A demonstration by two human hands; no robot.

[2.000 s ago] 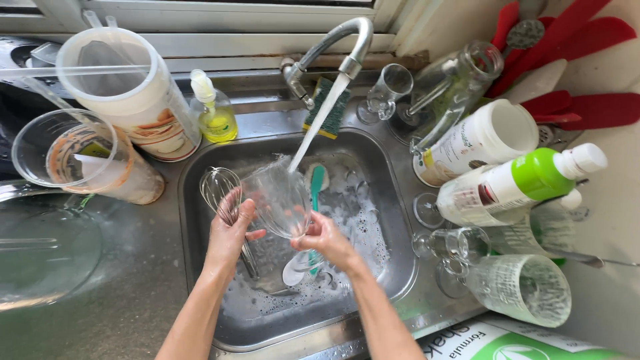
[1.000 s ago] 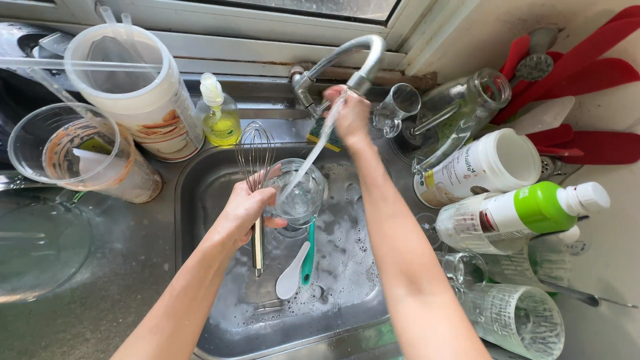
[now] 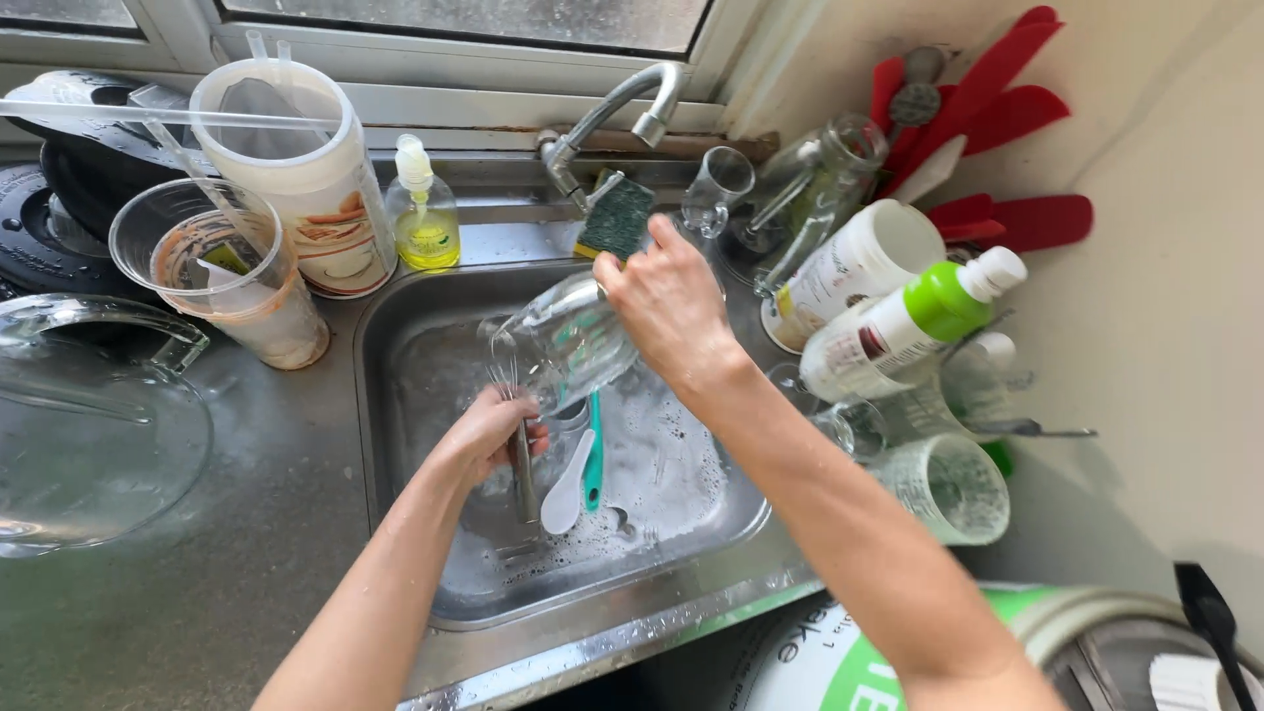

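Note:
My left hand (image 3: 499,434) is closed around the handle of a metal whisk (image 3: 520,464), and its fingers touch the rim end of a clear glass (image 3: 573,336). The glass lies tilted above the sink, its other end under my right hand (image 3: 667,301), which grips it. Below them in the soapy metal sink (image 3: 434,592) lie a white spoon (image 3: 565,494) and a teal-handled utensil (image 3: 593,464). The faucet (image 3: 652,118) shows no water running. Behind my right hand a green and yellow sponge (image 3: 617,217) leans by the faucet base.
Left of the sink stand a soap bottle (image 3: 427,217), a large plastic tub (image 3: 341,227), a stained plastic cup (image 3: 257,306) and a glass lid (image 3: 99,464). On the right are a small glass mug (image 3: 716,188), a white tub (image 3: 839,267), a green-topped bottle (image 3: 918,316) and a glass (image 3: 948,489).
The water stream seen in both earlier frames has stopped. My right hand has moved down from the faucet onto the glass. The glass now lies tilted sideways; the whisk stays in my left hand.

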